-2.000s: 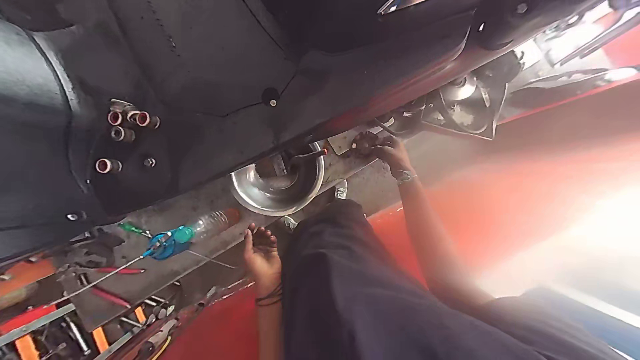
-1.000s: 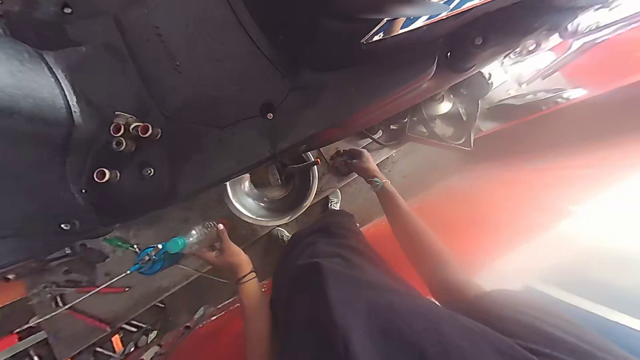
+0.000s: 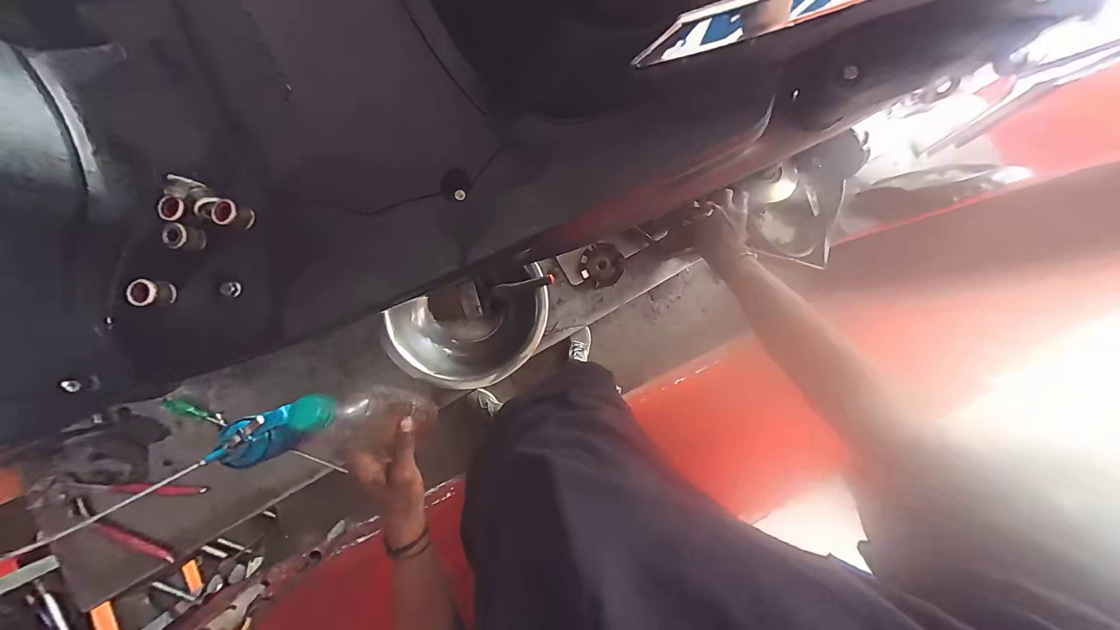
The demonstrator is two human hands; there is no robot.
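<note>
My left hand [image 3: 389,477] is at the lower left, its fingers and thumb around a clear plastic bottle [image 3: 376,416]. The bottle's green cap [image 3: 312,412] meets a blue plastic spray head [image 3: 254,437] with a thin tube running to the left. My right hand [image 3: 724,229] reaches among dark parts on the metal bench beside a silver round part on a plate [image 3: 779,206]; whether its fingers hold anything cannot be told. Left of it lies a dark notched round part [image 3: 602,265]. A steel bowl [image 3: 468,372] stands between the hands, with a dark, red-tipped handle [image 3: 525,283] over it.
A large black panel [image 3: 350,131] overhangs the bench, with several metal sockets [image 3: 150,292] on it. Red-handled pliers [image 3: 131,541] and other tools lie at the lower left. Red painted surfaces [image 3: 709,437] flank my legs.
My left hand, apart from the bottle two seconds ago, has come around it. My right hand has moved right, away from the dark notched round part, which now shows uncovered on the bench.
</note>
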